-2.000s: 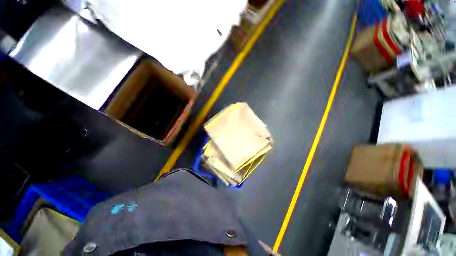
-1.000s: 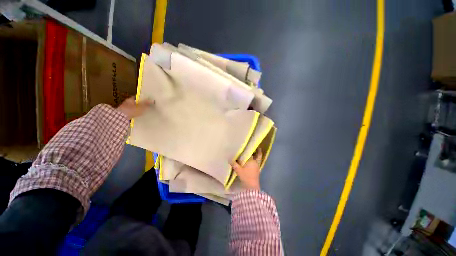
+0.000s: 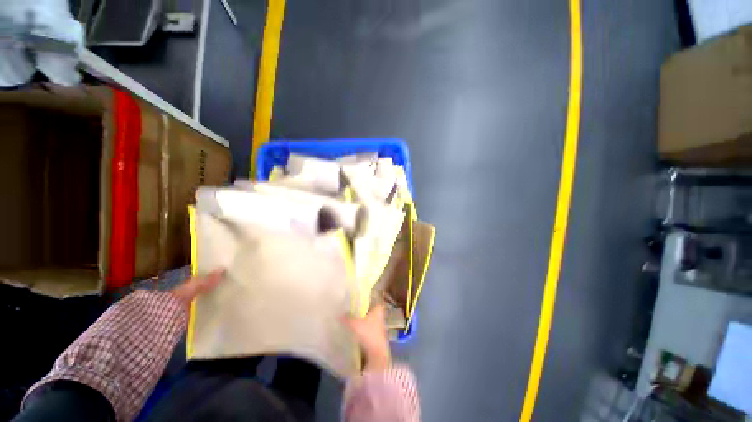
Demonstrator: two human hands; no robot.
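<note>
A stack of beige bag panels [image 3: 276, 284] with yellow edging is held flat between my two hands, low in the middle of the view. My left hand [image 3: 198, 287] grips the stack's left edge, thumb on top. My right hand [image 3: 373, 334] grips its right edge; it is slightly blurred and its fingers are partly hidden. The blue plastic crate [image 3: 336, 149] stands on the floor beyond and partly under the stack. More beige panels [image 3: 396, 247] lie in it, some standing up with yellow edges on its right side.
An open brown carton [image 3: 177, 189] with red tape stands at the left. A grey aisle runs between yellow lines [image 3: 563, 206]. Another carton [image 3: 705, 103] and a grey machine table [image 3: 688, 330] are at the right edge.
Both hands have come back toward my body with the stack, showing more of the crate and its panels. My hands and sleeves were out of sight in the oldest frame.
</note>
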